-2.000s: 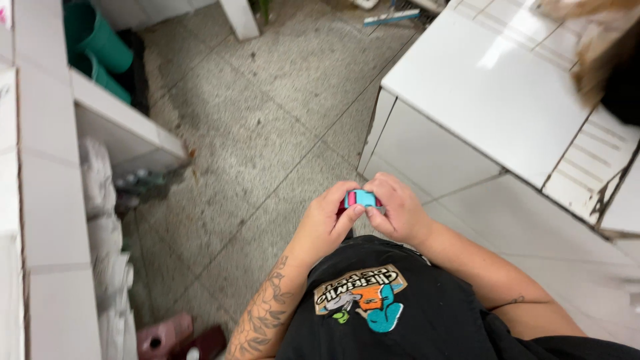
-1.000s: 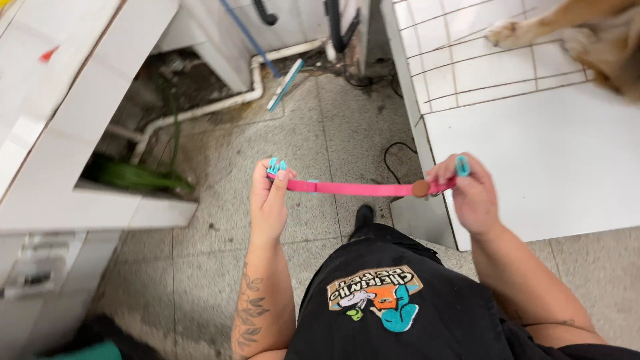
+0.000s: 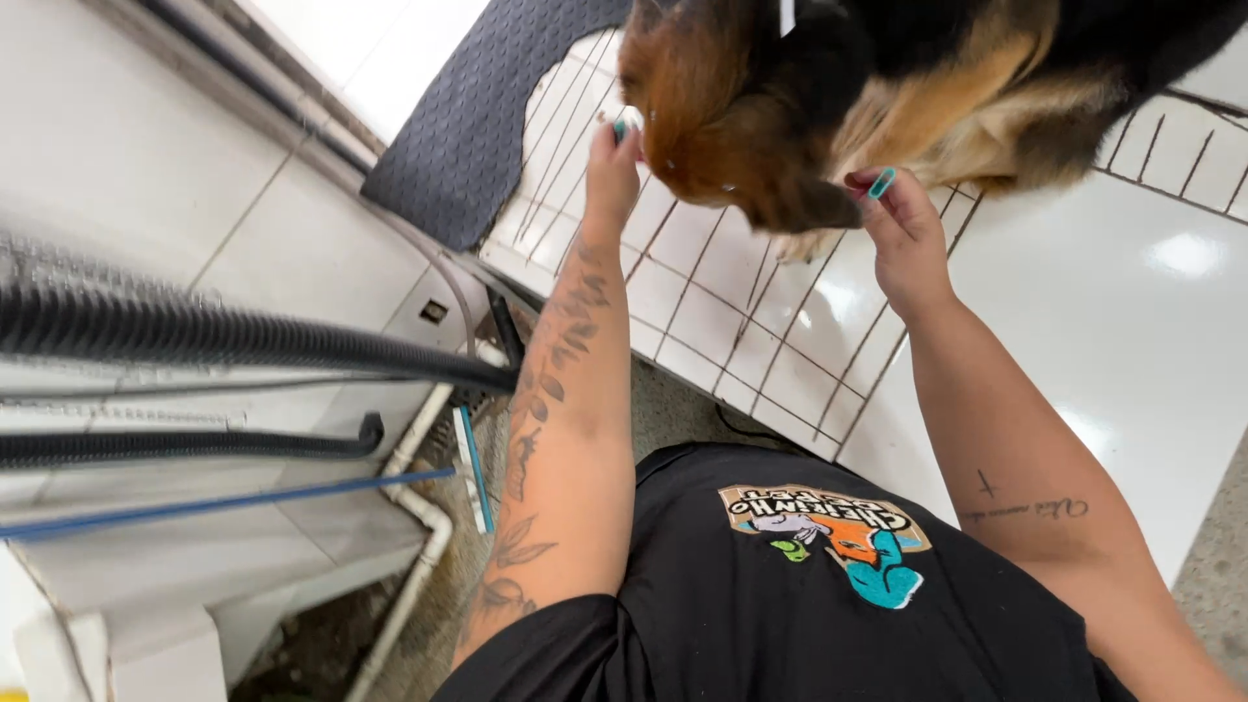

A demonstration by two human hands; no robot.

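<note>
A black-and-tan dog (image 3: pixel 741 107) is on the white tiled platform, its head lowered between my hands. My left hand (image 3: pixel 614 175), at the left side of the head, pinches a teal buckle end (image 3: pixel 620 130) of the pink collar. In my right hand (image 3: pixel 905 234), beside the dog's ear, is the other teal buckle part (image 3: pixel 881 183). The pink strap between them is mostly hidden by the dog's head; only small bits show at my fingers. The two buckle ends are apart.
A dark rubber mat (image 3: pixel 463 136) lies along the platform (image 3: pixel 741 361). Black corrugated hoses (image 3: pixel 244 336) run at the left. Below them are a blue-handled squeegee (image 3: pixel 473 468) and a white pipe (image 3: pixel 414 507). The platform's tiled edge faces me.
Both my hands have moved from in front of my body to the dog's head, with the collar ends in them. The view has swung considerably, bringing the dog's head in.
</note>
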